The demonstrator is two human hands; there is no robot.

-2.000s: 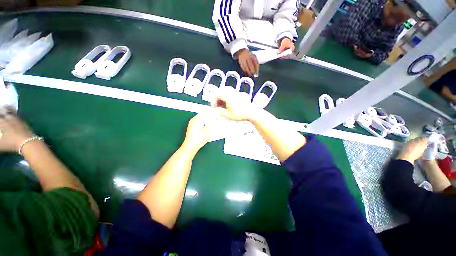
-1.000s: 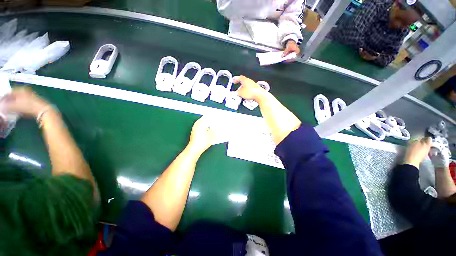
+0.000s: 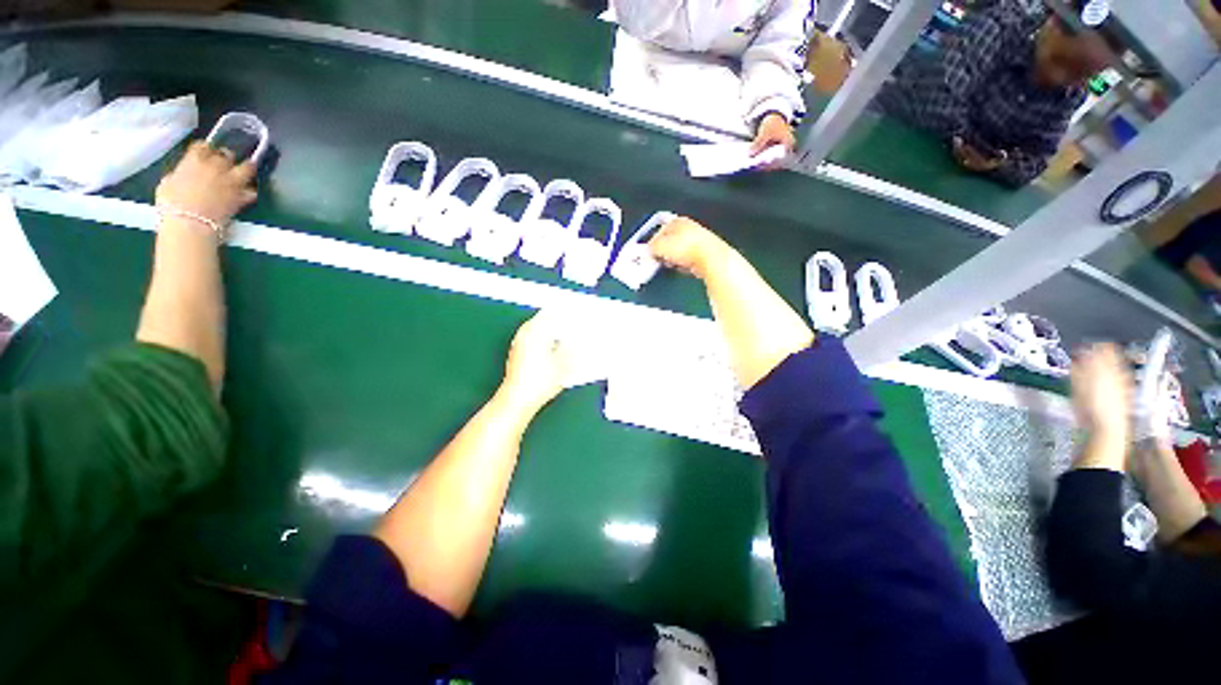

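Observation:
My left hand [image 3: 536,361] holds a flat white bag or sleeve [image 3: 589,343] at the near edge of the belt. Its outline is washed out by glare. My right hand [image 3: 686,246] reaches over the belt, its fingers closed on the upper end of a white looped part [image 3: 640,262]. A tight row of several more white looped parts [image 3: 506,220] lies on the belt just to the left. A stack of flat white bags or sheets [image 3: 683,399] lies on the green table, under and beside my right forearm.
A person's hand at left [image 3: 208,185] is on another looped part; translucent white bags [image 3: 101,134] lie beyond. Across the belt, a hand [image 3: 773,137] holds a white sheet. A pale post [image 3: 1031,254] slants at right, near bubble wrap [image 3: 991,482] and another person's blurred hands.
The looped parts have shifted left along the belt. My right hand has moved slightly right and is now on the row's right-end part. The left neighbour's hand has reached onto the belt.

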